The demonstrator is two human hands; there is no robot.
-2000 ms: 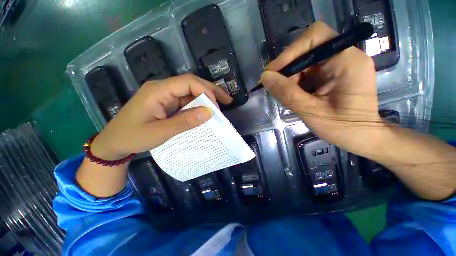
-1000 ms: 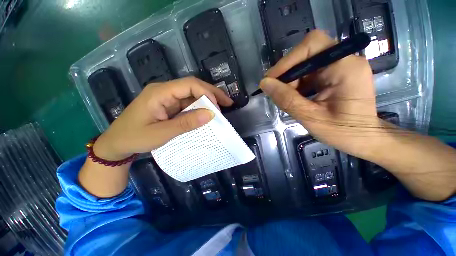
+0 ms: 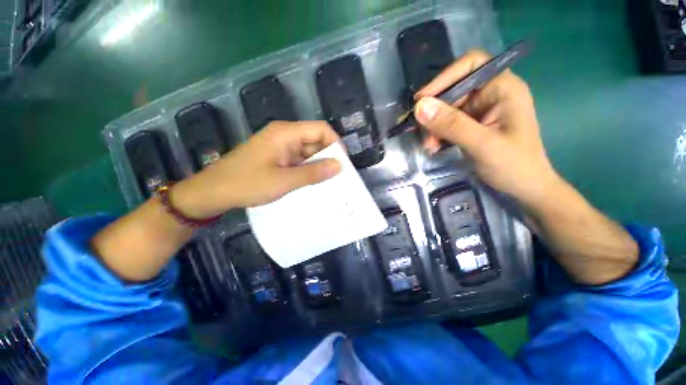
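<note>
My left hand (image 3: 263, 165) pinches a white sheet with rows of tiny marks (image 3: 316, 214) between thumb and fingers, above the clear blister tray (image 3: 421, 177). My right hand (image 3: 489, 124) holds slim black tweezers (image 3: 481, 74) like a pen. Their tip is low, beside the lower end of a black phone (image 3: 350, 94) in the tray's far row. Whether the tip holds a sticker is too small to tell. Another black phone (image 3: 464, 233) lies in the near row with shiny metal and white patches showing. The left hand and sheet hide parts of several phones.
The tray lies on a green workbench (image 3: 594, 143). A ribbed stack of clear trays (image 3: 26, 278) stands at the left. Another tray (image 3: 45, 26) shows at the upper left corner. A black bin (image 3: 662, 34) is at the upper right edge.
The view has shifted, so the whole tray and the black bin now show. The tweezers have stayed near the same phone's lower end. The left hand still holds the sheet.
</note>
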